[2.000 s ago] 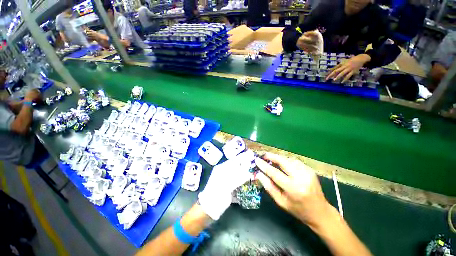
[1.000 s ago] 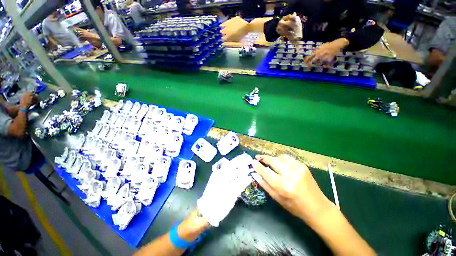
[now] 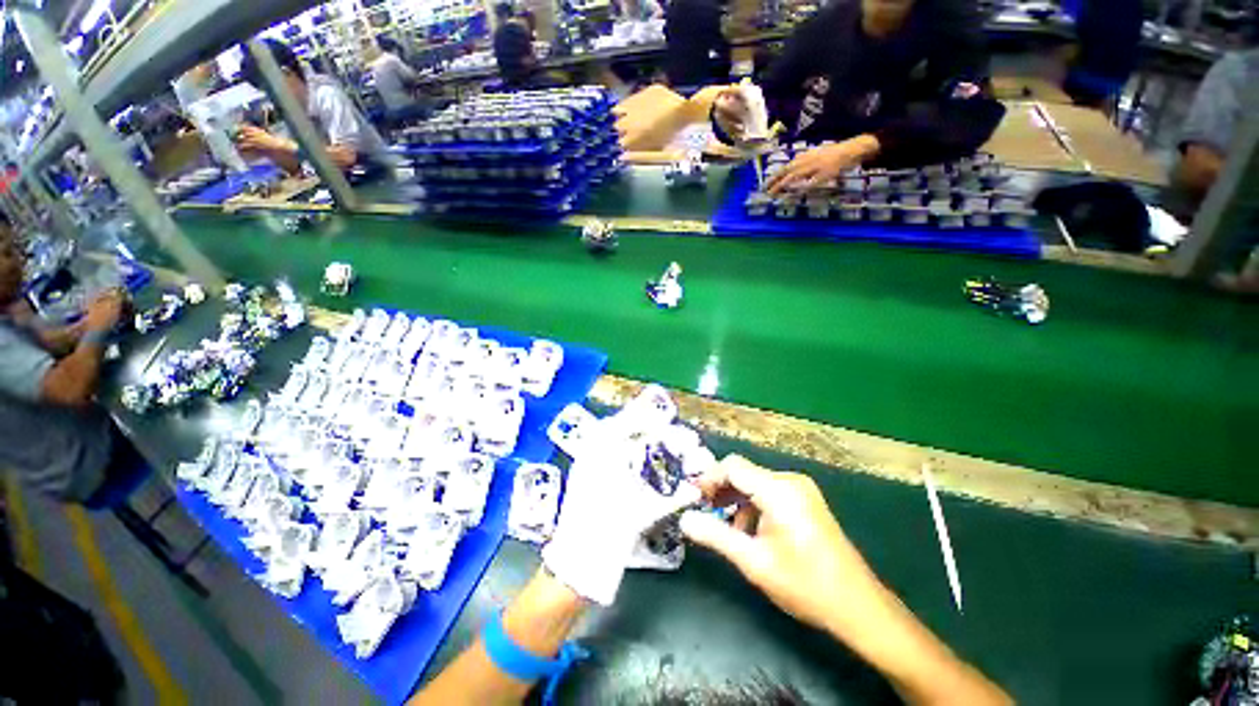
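Observation:
My left hand [image 3: 603, 499], in a white glove with a blue wristband, holds a white plastic housing [image 3: 690, 450] with a dark opening that faces up. My right hand [image 3: 773, 531] is bare, its thumb and fingertips pinched at the housing's right edge around a small dark and bluish part, too small to make out. A circuit board assembly [image 3: 660, 541] lies partly hidden below my hands. Loose white housings lie to the left of and behind my gloved hand, one of them [image 3: 534, 501] beside the tray.
A blue tray [image 3: 580, 361] with rows of white housings is at left. A white stick [image 3: 943, 538] lies at right, board assemblies [image 3: 1229, 662] at lower right. The green belt [image 3: 828, 359] carries part-built units. Across it are stacked blue trays [image 3: 518, 152] and a worker [image 3: 884, 97].
My left hand has turned so the housing's dark opening shows. My right hand has shifted slightly at the housing's right side. Units on the belt have moved left.

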